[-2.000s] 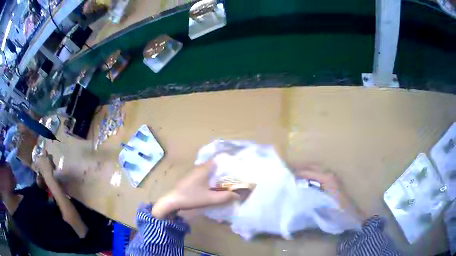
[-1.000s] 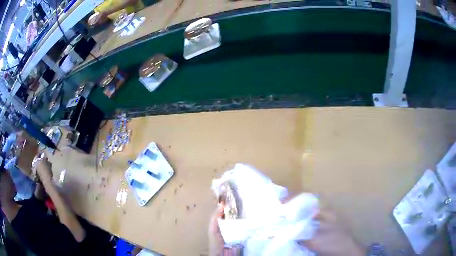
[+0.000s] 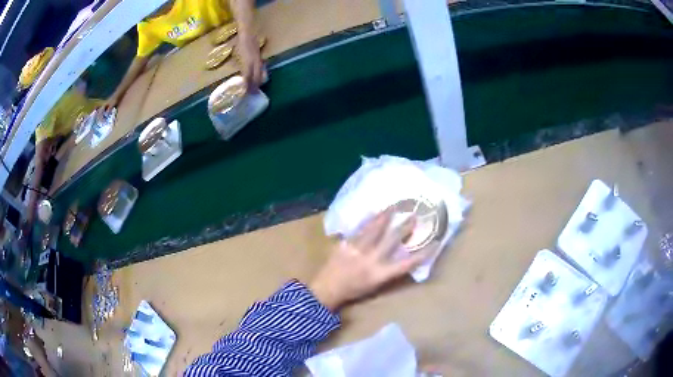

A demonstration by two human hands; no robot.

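A round housing, shiny with a coppery rim, lies on crumpled white wrapping sheets at the bench's back edge, below the white upright. My left hand reaches in from the lower left, with its fingers spread over the housing's left part and touching it. The fingers hide part of the housing. Another white sheet shows at the bottom edge. A small skin-coloured sliver beside it may be my right hand, but it is almost wholly cut off.
White four-post plates lie together at the right. A single plate lies at the lower left near scattered small parts and a black box. The green conveyor carries housings on plates. A person in yellow touches one plate.
The view has swung. The housing and wrapping, earlier held over the bench's front part, are now at its back edge. My left hand is on top of the housing; my right has nearly left view.
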